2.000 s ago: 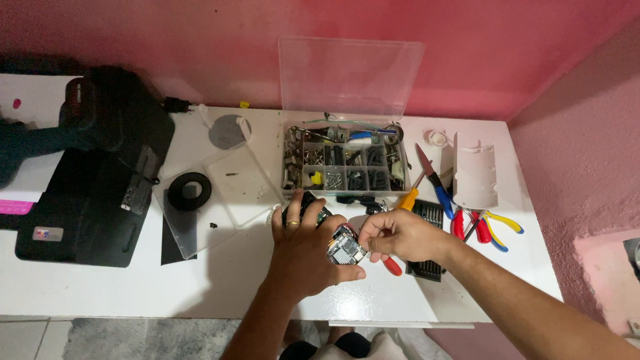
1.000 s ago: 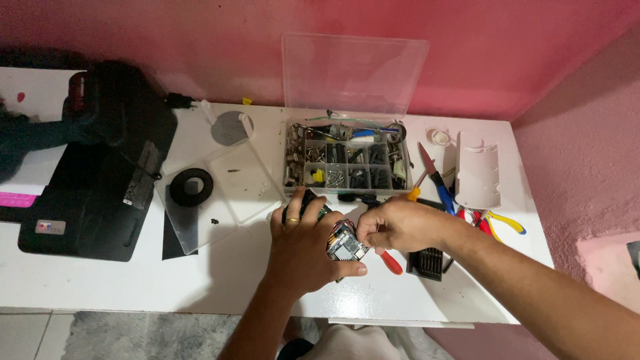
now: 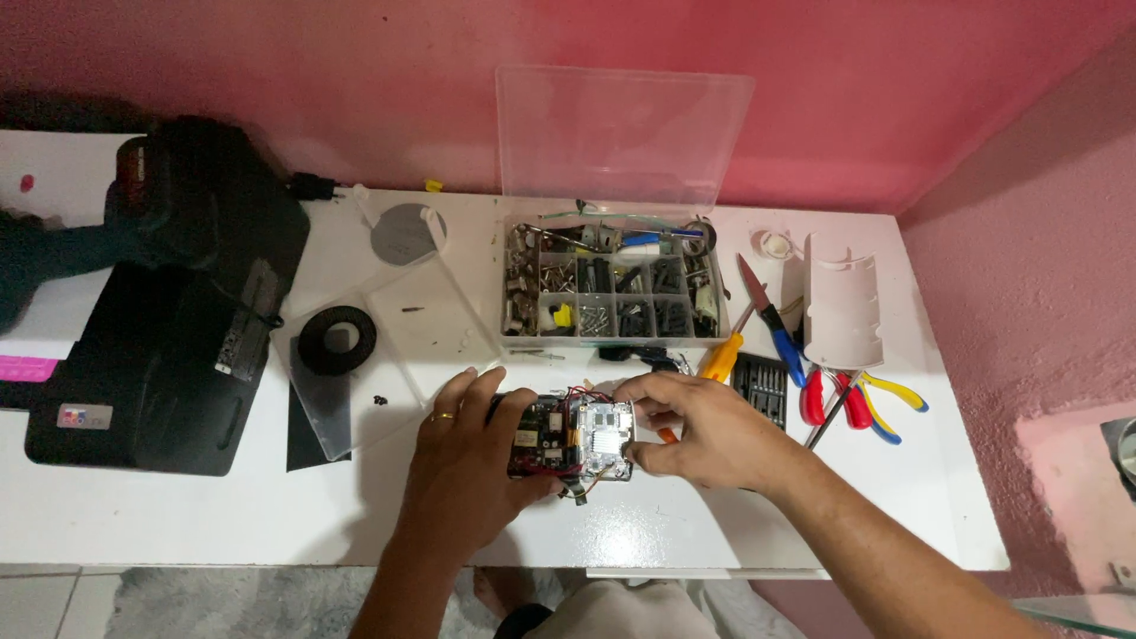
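Note:
An electronic device with bare circuit boards and thin red wires lies between my hands above the front half of the white table. My left hand grips its left end, with the thumb along the lower edge. The fingers and thumb of my right hand hold the right end, beside a silvery board with a heat sink. A yellow-handled screwdriver lies just beyond my right hand, and a black case of driver bits is partly hidden by it.
Behind the device stands a clear compartment box of screws and small parts, lid raised. Pliers, a blue-handled knife and a white curved cover lie right. Left are a clear plastic case, a black ring and a black printer.
The device has turned to lie level between my hands, showing more of its boards. My right hand has moved from the silvery board's face to its right edge.

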